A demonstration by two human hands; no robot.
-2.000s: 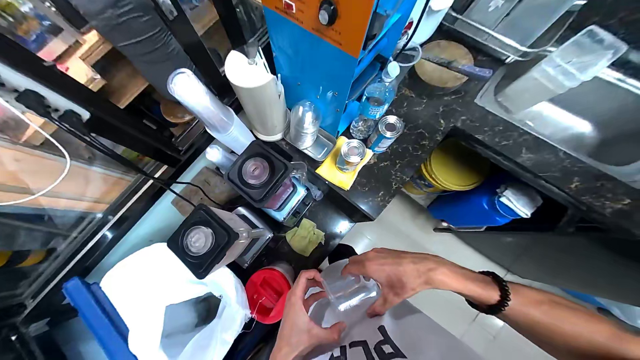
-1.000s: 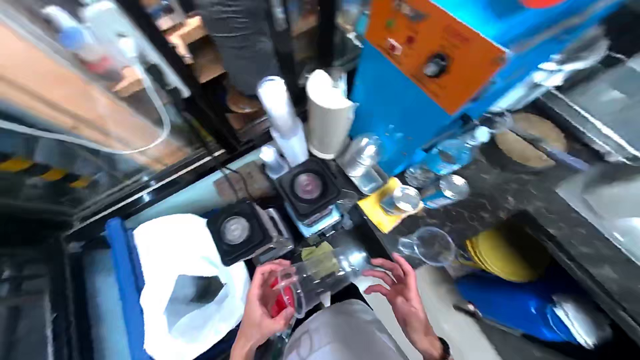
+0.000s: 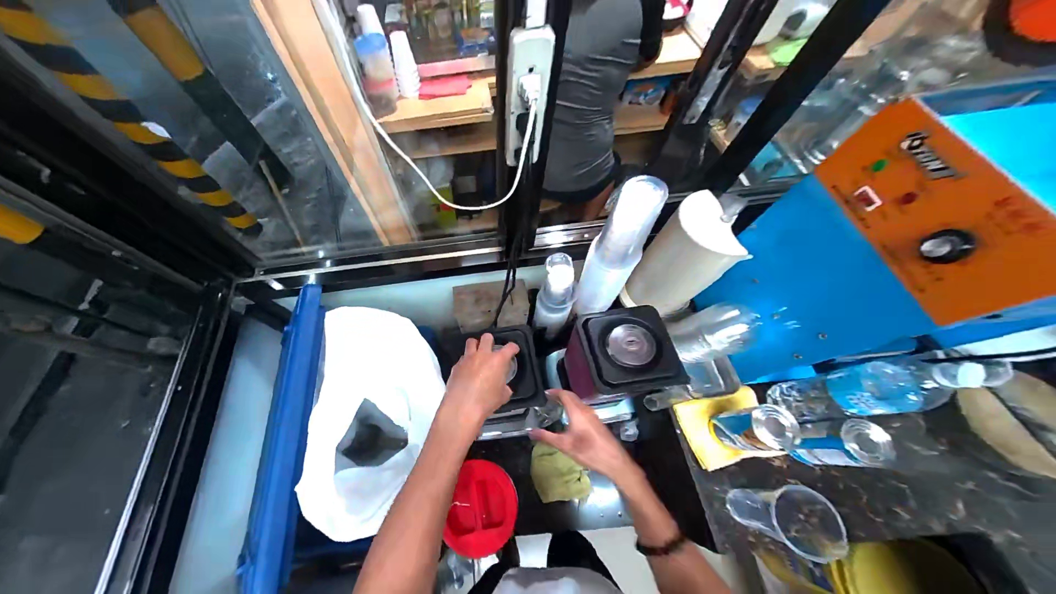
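Note:
My left hand [image 3: 481, 375] rests on the black lid of the left blender [image 3: 521, 381], its fingers curled over the clear cap. At the side of that blender, my right hand [image 3: 584, 431] is spread near its handle, thumb and fingers apart; whether it touches the blender is unclear. The right blender [image 3: 630, 350], with a dark purple jar and black lid, stands beside it. A green cloth [image 3: 559, 473] lies just below my right hand, and a red lid [image 3: 482, 508] is below the left blender. A clear plastic pitcher [image 3: 808, 521] lies on the dark counter.
A white-lined bin [image 3: 371, 421] stands left, beside a blue panel [image 3: 285, 437]. Behind the blenders are stacked clear cups [image 3: 620, 239] and a paper roll [image 3: 686, 252]. A blue and orange machine [image 3: 932, 214], cans and a bottle [image 3: 874, 388] occupy the right. A person stands behind the glass.
My hands have left the clear pitcher, which now lies on the counter at the right. The left hand has moved onto the left blender's lid and the right hand beside it. The view has shifted.

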